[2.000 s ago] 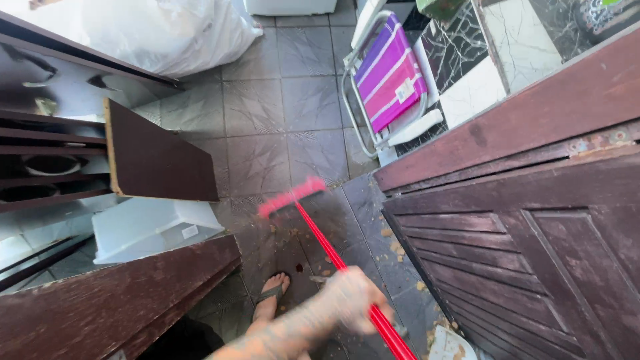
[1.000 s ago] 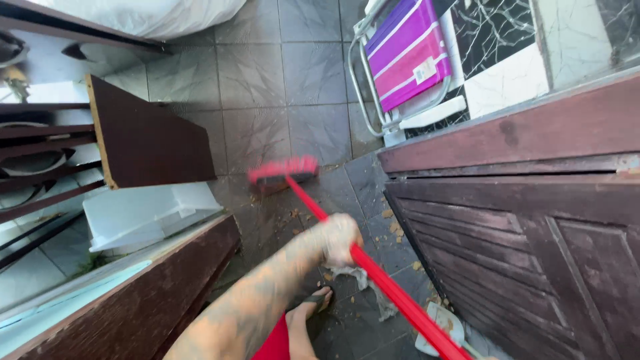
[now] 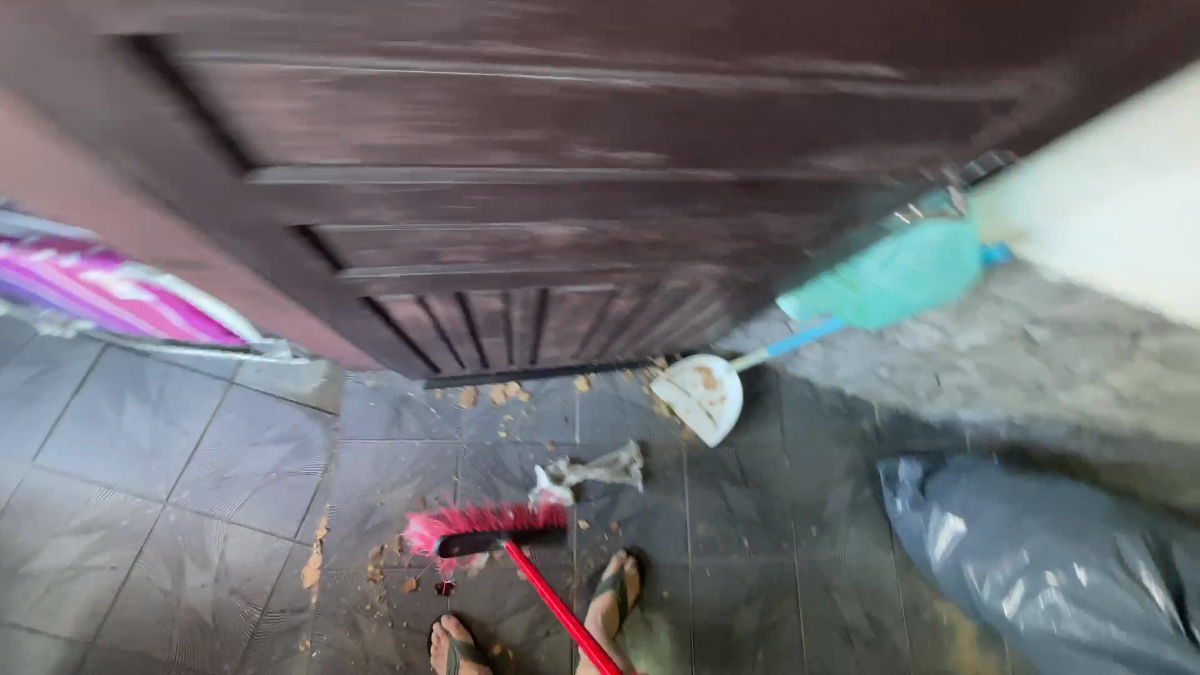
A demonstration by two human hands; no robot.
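Observation:
Neither of my hands is in the head view. A broom with red bristles (image 3: 487,530) rests on the tiled floor in front of my feet, and its red handle (image 3: 562,609) runs out at the bottom edge. Just beyond the bristles lies a crumpled pale rag or piece of plastic (image 3: 600,469). A white long-handled dustpan (image 3: 703,394) with brown debris in it sits by the foot of the door. Brown flakes (image 3: 506,392) are scattered along the door's base and left of the broom.
A dark wooden door (image 3: 581,197) fills the upper view. At the right lies a dark plastic bag (image 3: 1041,553); a green plastic item (image 3: 891,272) hangs by the dustpan's blue handle near the wall. A folded purple striped chair (image 3: 122,291) is at the left, blurred.
The view has swung far to the right, toward the door and the dustpan. The hand seen on the red broom handle earlier is out of the frame now.

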